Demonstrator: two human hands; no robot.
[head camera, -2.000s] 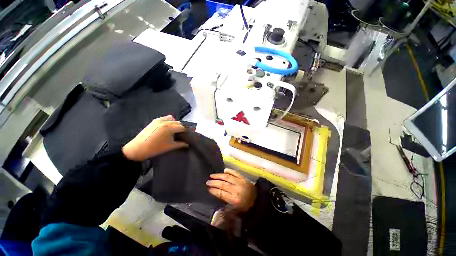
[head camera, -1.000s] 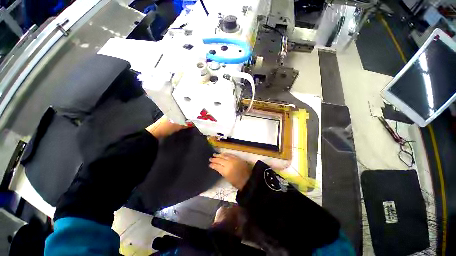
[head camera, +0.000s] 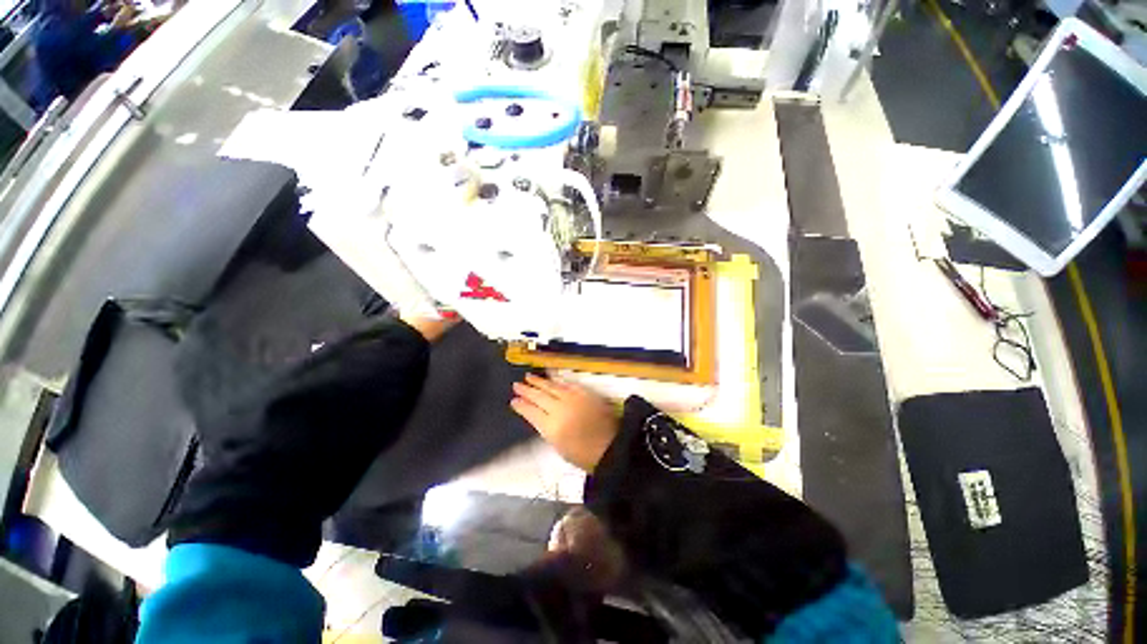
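A dark fabric panel (head camera: 459, 409) lies flat at the left front of the clamp frame, its upper edge near the sewing head. My left hand (head camera: 432, 326) is mostly hidden by its sleeve and the white sewing machine head (head camera: 484, 239); only a bit of skin shows at the panel's far edge, so its grip cannot be told. My right hand (head camera: 569, 419) rests with fingers extended at the panel's right edge, just below the frame. The amber clamp frame (head camera: 707, 330) shows a white bed and a dark inner edge.
A stack of dark panels (head camera: 126, 415) lies at the left. Yellow tape (head camera: 751, 377) borders the template plate. At the right are a dark panel with a white label (head camera: 994, 554), snips with reddish handles (head camera: 969, 292) and a white-framed screen (head camera: 1006, 208). Dark strips lie between.
The dark panel has moved towards the machine head and clamp frame. My left hand has reached forward with it and is now largely hidden. My right hand stays near the panel's right edge.
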